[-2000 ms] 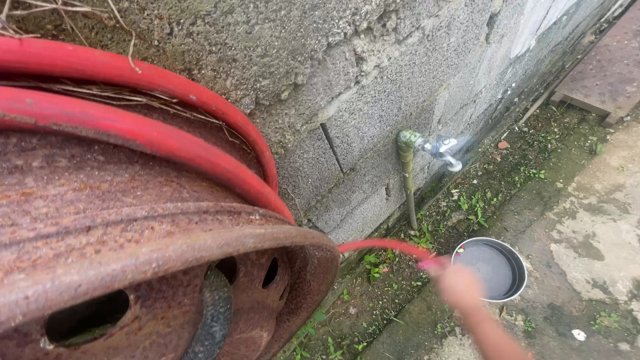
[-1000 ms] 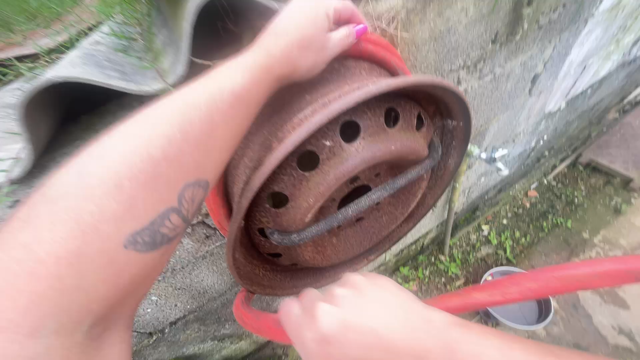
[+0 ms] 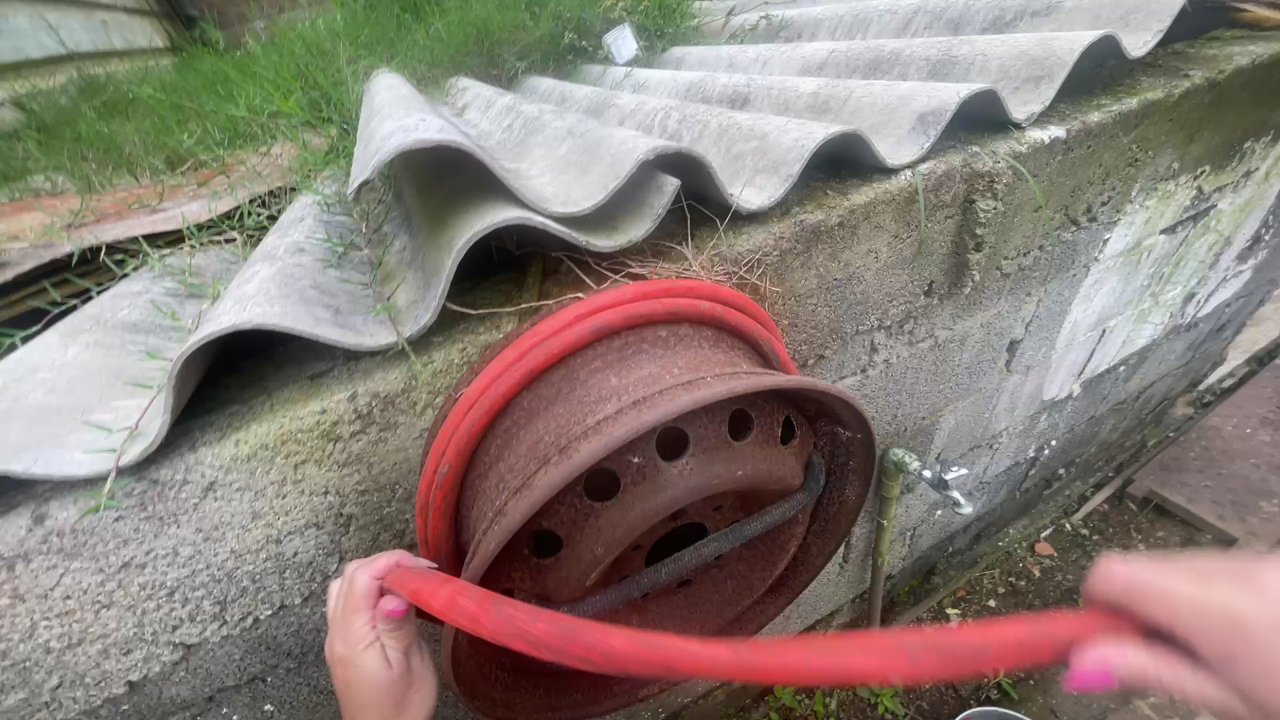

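A rusty steel wheel rim (image 3: 620, 400) is at the block wall, with loops of red hose (image 3: 600, 312) wound around its barrel. A dark ribbed bar (image 3: 710, 550) crosses its face. My left hand (image 3: 378, 635) holds the hose at the rim's lower left, thumb and fingers around it. From there the hose stretches in front of the rim to my right hand (image 3: 1180, 630), which is blurred and closed on it at the right. Part of my right hand lies outside the view.
Wavy corrugated roofing sheets (image 3: 800, 110) overhang the concrete wall (image 3: 1000, 300) above the rim. Dry twigs (image 3: 690, 262) lie behind the hose. A metal tap (image 3: 945, 485) on a pipe stands right of the rim. The edge of a pan (image 3: 990, 714) shows at the bottom.
My left hand has moved from the top of the rim to its lower left. My right hand has moved from below the rim out to the right with the hose. The view has shifted upward.
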